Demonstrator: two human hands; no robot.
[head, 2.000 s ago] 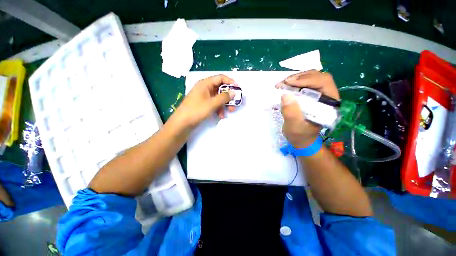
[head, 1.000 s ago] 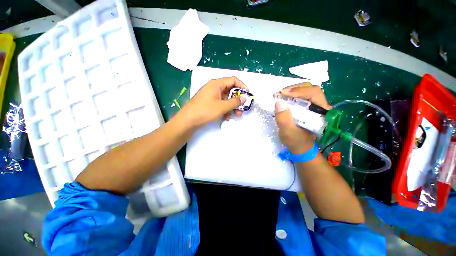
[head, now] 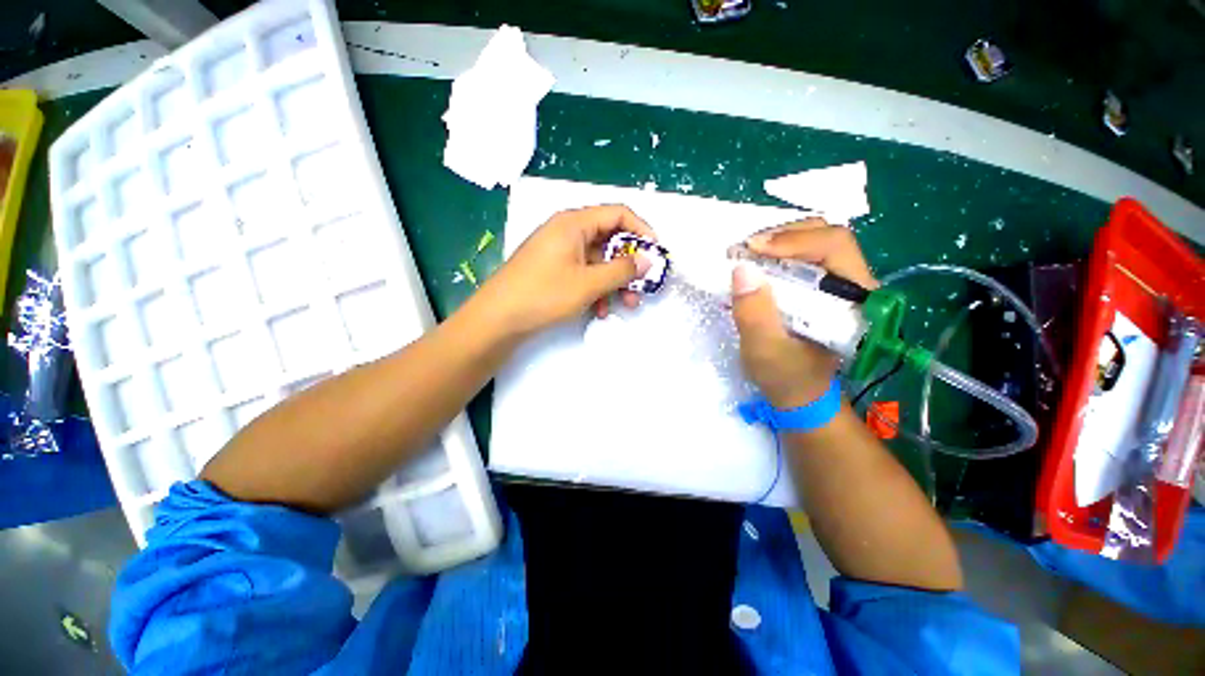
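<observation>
My left hand (head: 571, 275) holds a small electronic module (head: 640, 263) between thumb and fingers, above the upper part of the white work mat (head: 621, 409). The module has a dark rim with white and a bit of yellow inside. My right hand (head: 790, 310) holds a dispensing syringe (head: 817, 306) like a pen, its tip end pointing left toward the module with a gap between. The fine tip cannot be made out. A green adapter (head: 883, 328) joins the syringe to a clear air hose (head: 985, 394). A blue wrist strap (head: 803, 411) is on my right wrist.
A white blister tray (head: 251, 271) lies left, partly under my left forearm. Wiping paper (head: 496, 112) lies beyond the mat. A red parts bin (head: 1077, 491) is right, a yellow bin (head: 16, 159) far left. Modules (head: 986, 60) lie on the conveyor belt (head: 859, 46). An orange-red piece (head: 883, 420) is beside the hose.
The camera view has shifted since the first frame. The modules on the belt have moved right since the last frame. Both hands stay nearly in place, holding the same things.
</observation>
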